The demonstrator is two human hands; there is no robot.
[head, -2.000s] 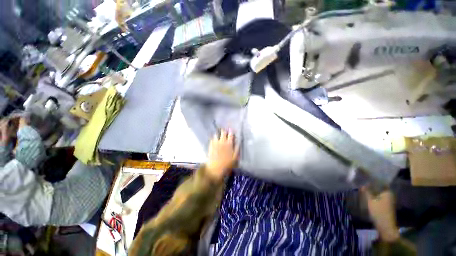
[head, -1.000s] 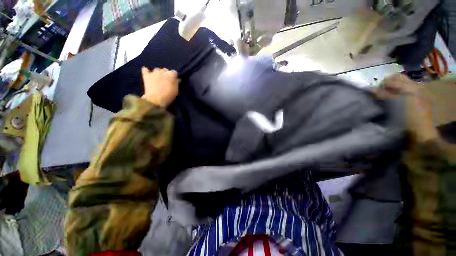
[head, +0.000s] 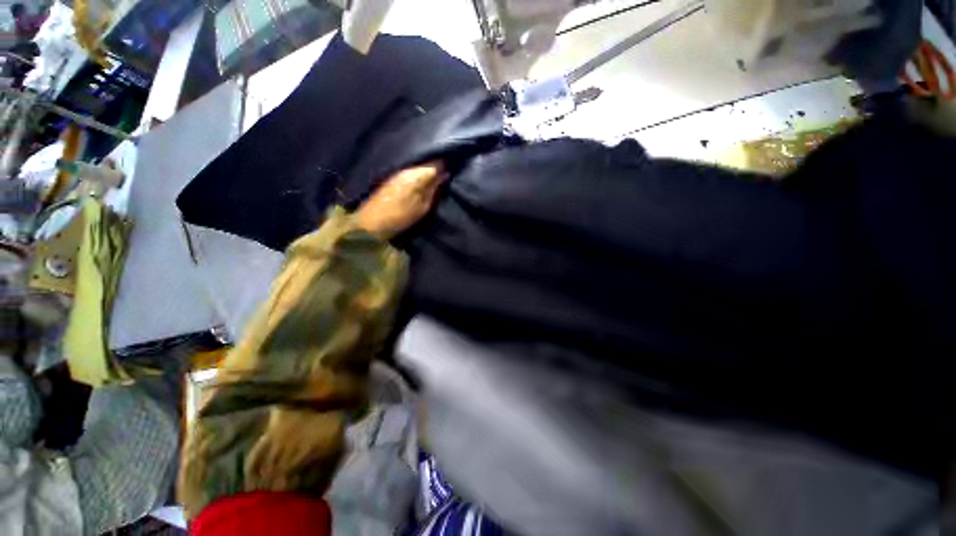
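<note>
A large dark denim garment [head: 650, 251] spreads from the middle to the right edge, black side up, with a blurred grey side [head: 524, 419] along its lower part. My left hand [head: 404, 199] is on the dark cloth near the sewing machine's left end and grips a fold of it; the fingertips are partly hidden by the cloth. My right hand is not visible. The machine [head: 671, 52] stands behind the garment. Its needle area is partly cut off at the top and blurred, and I cannot tell whether the cloth lies under it.
A grey board [head: 173, 209] and a yellow-green cloth [head: 96, 293] are at the left. A white lamp head [head: 365, 23] hangs at the top. Orange-red handles [head: 929, 71] lie at the upper right. Another person's checked clothing [head: 131, 450] shows at the lower left.
The garment has turned from mostly grey side up to black side up and spread right. My left hand has moved right and closed on a fold. My right hand has gone out of sight.
</note>
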